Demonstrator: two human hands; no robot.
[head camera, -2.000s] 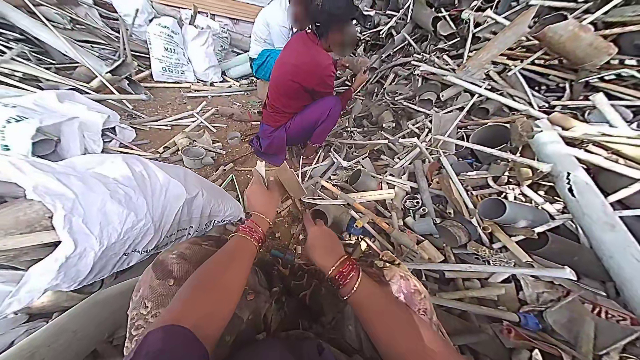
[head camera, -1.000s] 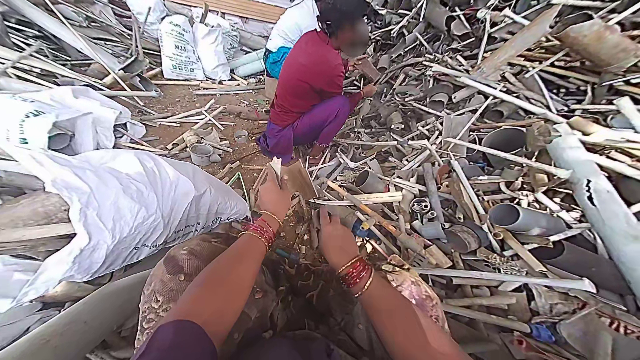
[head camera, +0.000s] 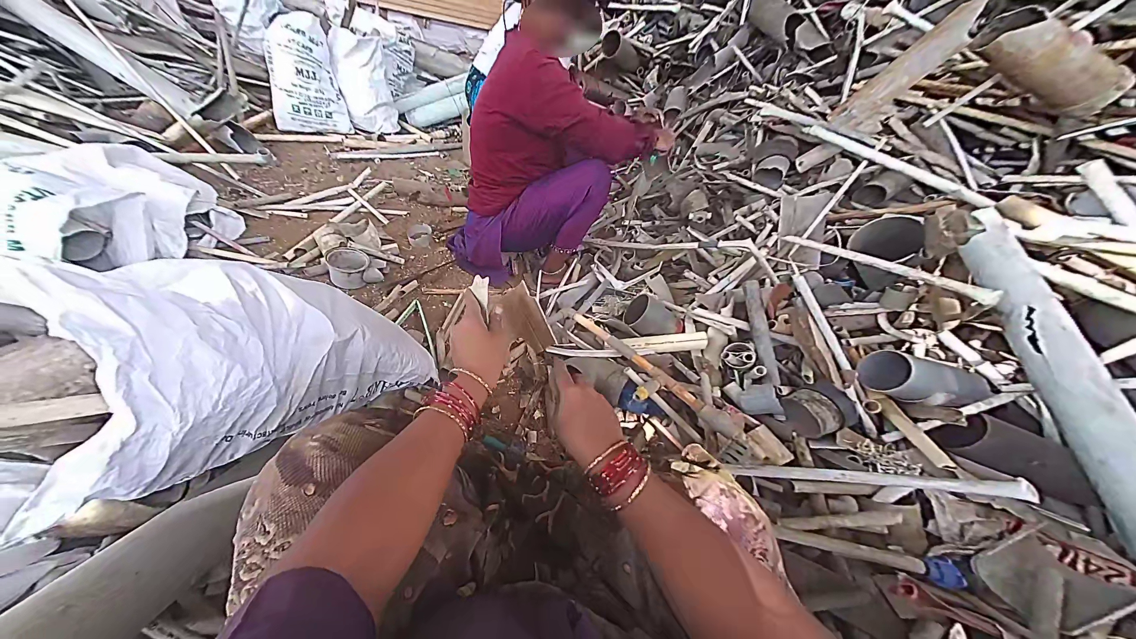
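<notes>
My left hand (head camera: 480, 342), with red and gold bangles at the wrist, grips broken flat pieces, pale and brownish, likely plastic pipe scrap. One brown piece (head camera: 527, 319) sticks out to the right of its fingers. My right hand (head camera: 581, 413), also with bangles, is lower and to the right, beside that piece. A thin dark edge shows at its fingers; what it holds, if anything, is unclear. Below both hands lie small chips and my patterned clothing (head camera: 346, 453). Right of the hands is a thin orange-brown pipe (head camera: 635, 357) among the scrap.
A full white woven sack (head camera: 222, 355) lies close on my left, with a thick grey pipe (head camera: 133, 568) below it. A person in a red top (head camera: 550, 115) squats ahead. Pipe scrap is heaped on the right, including a long grey pipe (head camera: 1047, 355). More white sacks (head camera: 306, 71) stand behind.
The person in the red top has moved their hands farther to the right, over the scrap heap. My hands stay close together in front of me.
</notes>
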